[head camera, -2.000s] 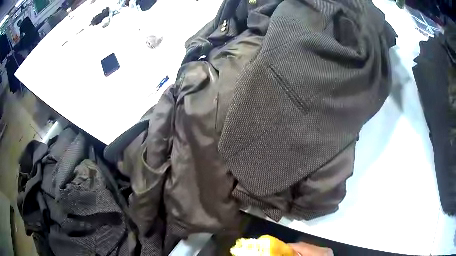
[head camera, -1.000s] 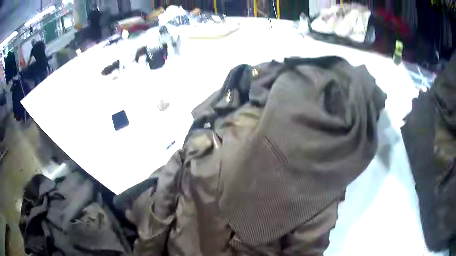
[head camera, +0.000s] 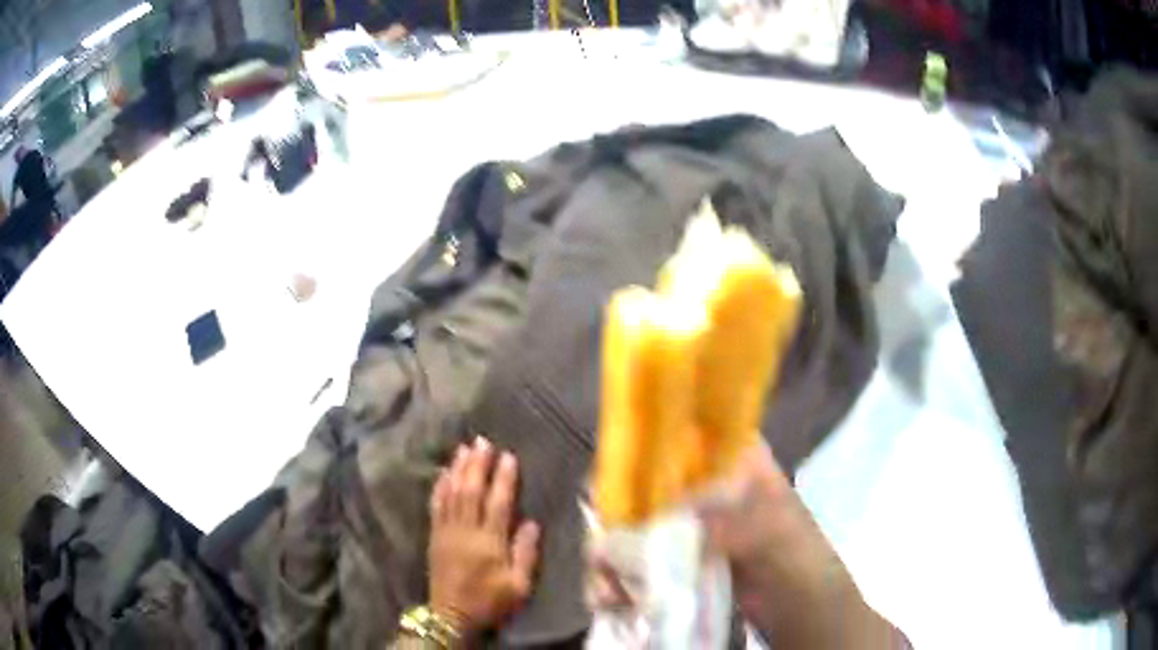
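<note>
My right hand (head camera: 749, 521) holds a fried dough stick (head camera: 686, 381) upright, close to the camera. The stick is golden orange with a pale torn top end, and a white paper sleeve with red print (head camera: 673, 584) wraps its lower end. My left hand (head camera: 480, 540) lies flat on a dark grey-brown jacket (head camera: 559, 305), fingers pointing away, holding nothing. The jacket spreads over the white table, with gold-coloured buttons (head camera: 451, 250) near its far left edge. The dough stick and my right hand hide part of the jacket.
A black rectangle (head camera: 205, 337) and a small pale lump (head camera: 302, 287) lie on the white table (head camera: 114, 368). More dark garments lie at the lower left (head camera: 76, 559) and at the right (head camera: 1079, 381). A small green item (head camera: 935, 79) stands at the far right.
The dough stick, out of view a second ago, has risen into the centre in my right hand. My left hand has come into view on the jacket. The camera view has shifted.
</note>
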